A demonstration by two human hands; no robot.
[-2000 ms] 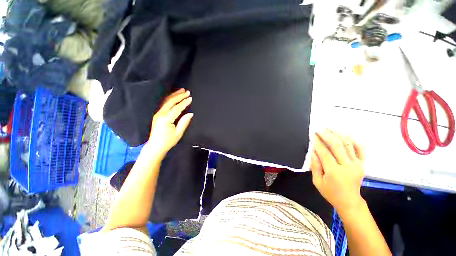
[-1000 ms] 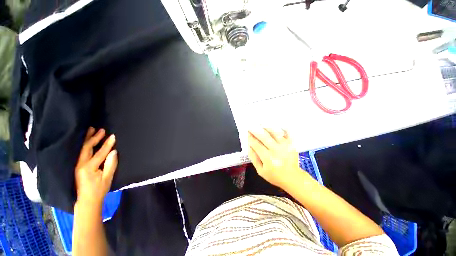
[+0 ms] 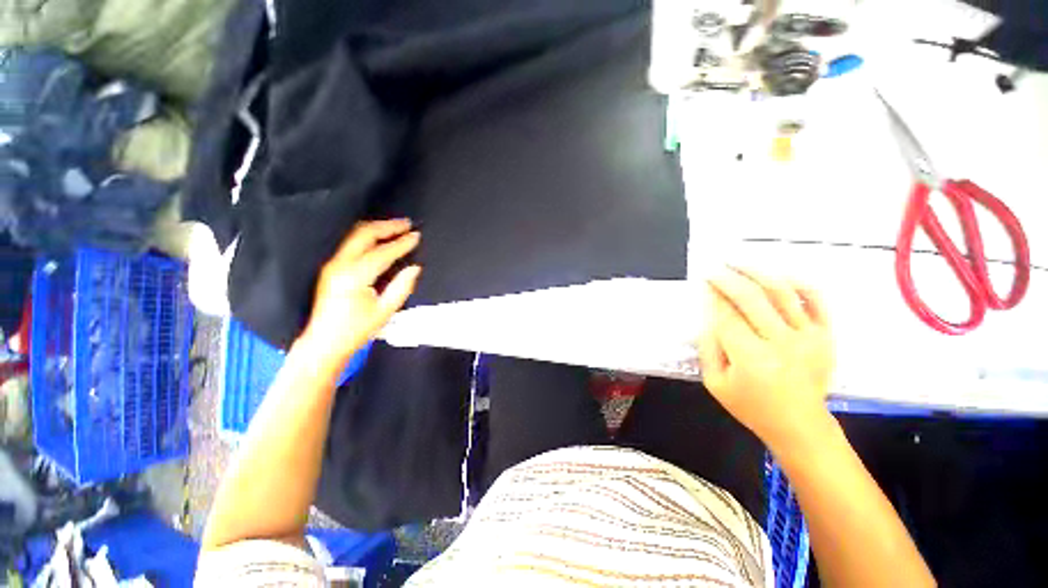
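Note:
The black fabric panel (image 3: 540,195) lies over the left of the white sewing table (image 3: 552,322), its near edge now above the table's front edge. My left hand (image 3: 365,287) rests on the panel's near left part, fingers spread. My right hand (image 3: 768,345) lies flat at the panel's near right corner, on the white table; whether its fingertips touch the cloth is unclear. The sewing machine's metal parts and round tension assembly (image 3: 791,69) show at the top, blurred. The needle is not clearly visible.
Red-handled scissors (image 3: 963,253) lie right of my right hand, blades pointing away. A blue crate (image 3: 109,356) stands at the far left, with heaped cloth (image 3: 69,138) behind it. Black cloth (image 3: 397,431) hangs below the table front, by the striped shirt.
The panel's near edge has slid away from me, baring a white strip of table. My hands stay on either side. The view has turned back left, as two seconds ago.

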